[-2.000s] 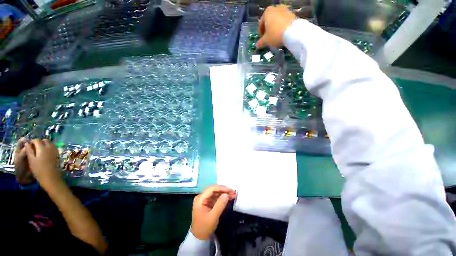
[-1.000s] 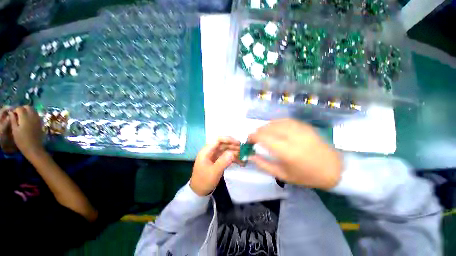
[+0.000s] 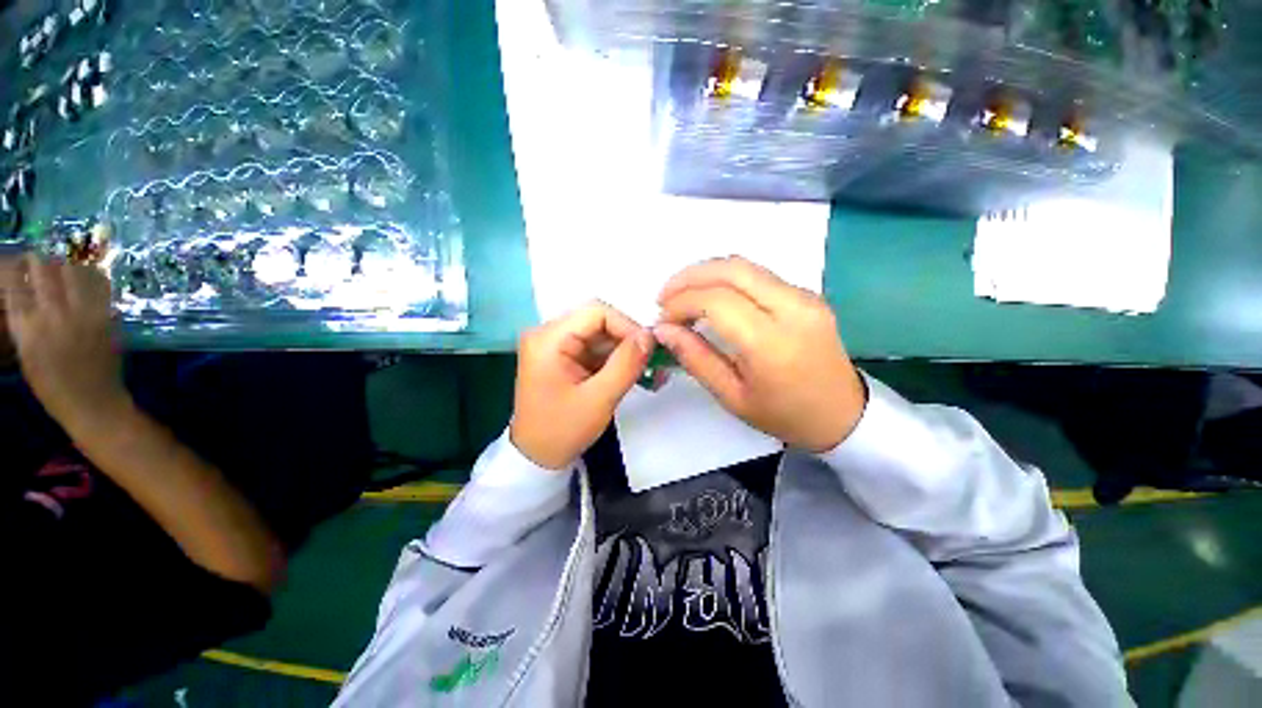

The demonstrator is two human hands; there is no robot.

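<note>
A small green circuit board shows between the fingertips of both hands, over the white paper near the bench edge. My left hand pinches it from the left with thumb and forefinger. My right hand holds it from the right, fingers curled over it. The fingers hide most of the board. The clear compartment tray stack is ahead, with a row of several gold-and-white parts at its near side. Green boards show blurred at the top edge.
White paper runs under the tray and over the bench edge. A smaller white paper stack lies right. A clear round-pocket tray is at the left. A neighbour's hand is at the far left by copper-gold parts.
My right hand came back from the tray to my left hand, and a green board is now between them. The fingers have closed in on it. The view has tilted down towards my lap.
</note>
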